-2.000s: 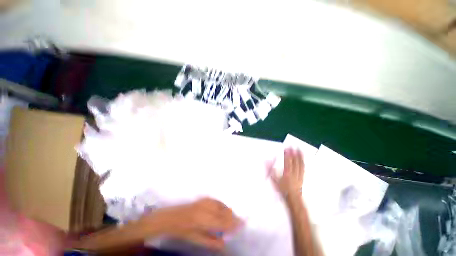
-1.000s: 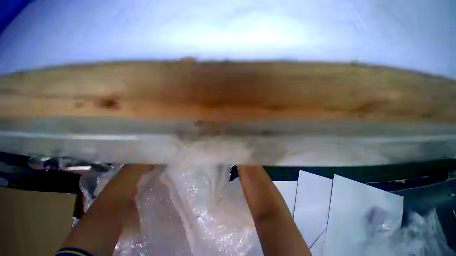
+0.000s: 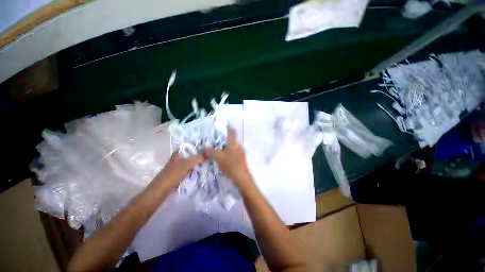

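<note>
A heap of thin white cables with small blocky ends [image 3: 210, 194] lies on white sheets [image 3: 282, 186] in front of me. My left hand [image 3: 186, 162] and my right hand [image 3: 227, 156] are bare and meet at the heap's middle, over the cables. The picture is blurred, and I cannot tell whether the fingers grip any cables. A wide fan of clear poly bags [image 3: 101, 162] lies left of the heap. Several bagged cables [image 3: 348, 135] lie at the right edge of the sheets. One cable end [image 3: 171, 79] sticks up beyond the heap.
An open brown carton [image 3: 329, 236] stands at the lower right, below the bench edge. Flat brown cardboard [image 3: 21, 228] is at the lower left. Another cable heap [image 3: 438, 93] lies far right on the dark green bench [image 3: 228, 64]. A white sheet [image 3: 325, 18] lies at the bench's back.
The view has swung down from the shelf edge to the bench. The bag mass between my arms now lies spread at the left. The cable heap now lies on the sheets under my hands.
</note>
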